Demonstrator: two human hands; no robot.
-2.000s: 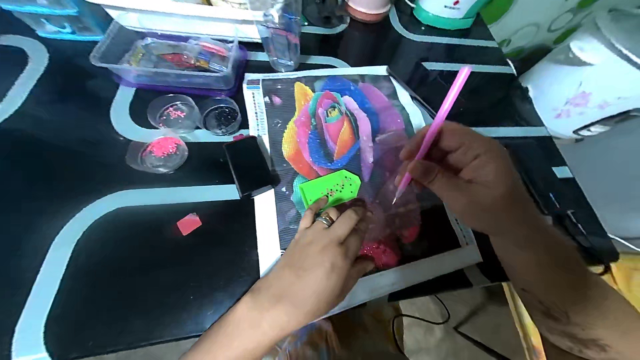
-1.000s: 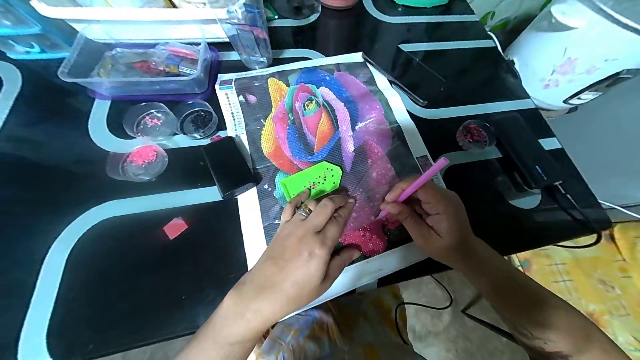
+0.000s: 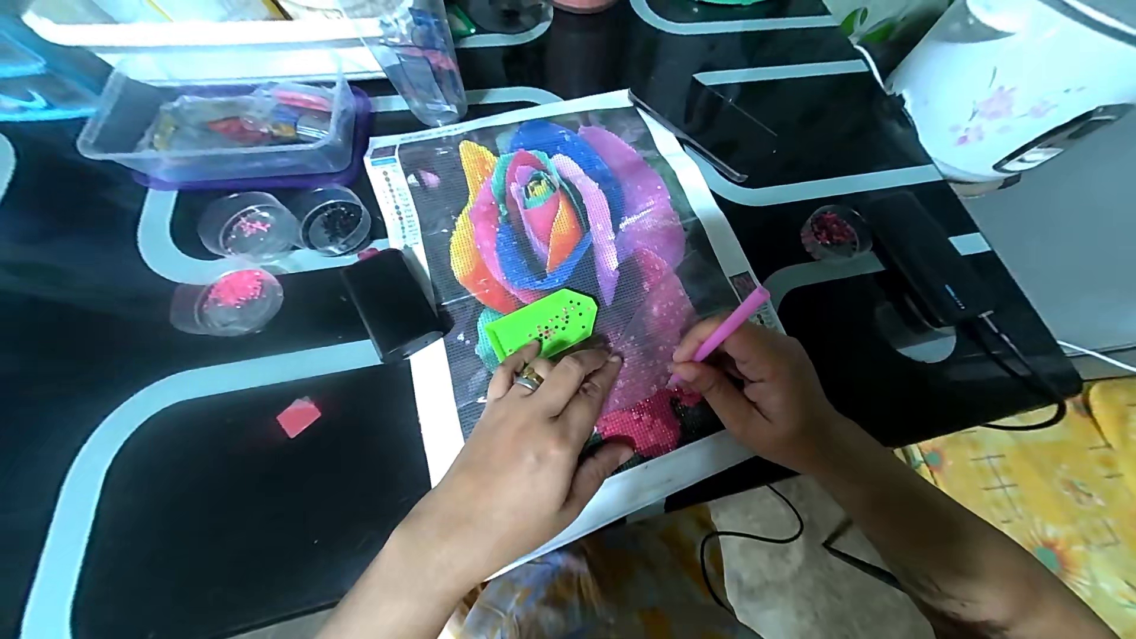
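A diamond painting canvas [image 3: 657,346] with a multicoloured rose lies on the table. My right hand [image 3: 754,382] grips a pink applicator pen [image 3: 729,327], tilted, its tip at the canvas above the dark red patch at the bottom. Flat on the canvas rests my left hand [image 3: 550,426], a ring on one finger. Its fingertips touch the lower edge of a green bead tray [image 3: 544,325] that holds scattered small beads. Whether the left fingers grip the tray, I cannot tell.
Left of the canvas are a black box-like object [image 3: 390,303], round bead cups [image 3: 238,300], a pink wax square [image 3: 298,417] and a plastic container [image 3: 240,160]. At right lie another bead cup [image 3: 834,232], a black device with a cable [image 3: 923,257] and a white appliance [image 3: 985,98].
My right hand has lowered the pen from above the canvas to its surface. The left hand stays by the green tray. The view has shifted.
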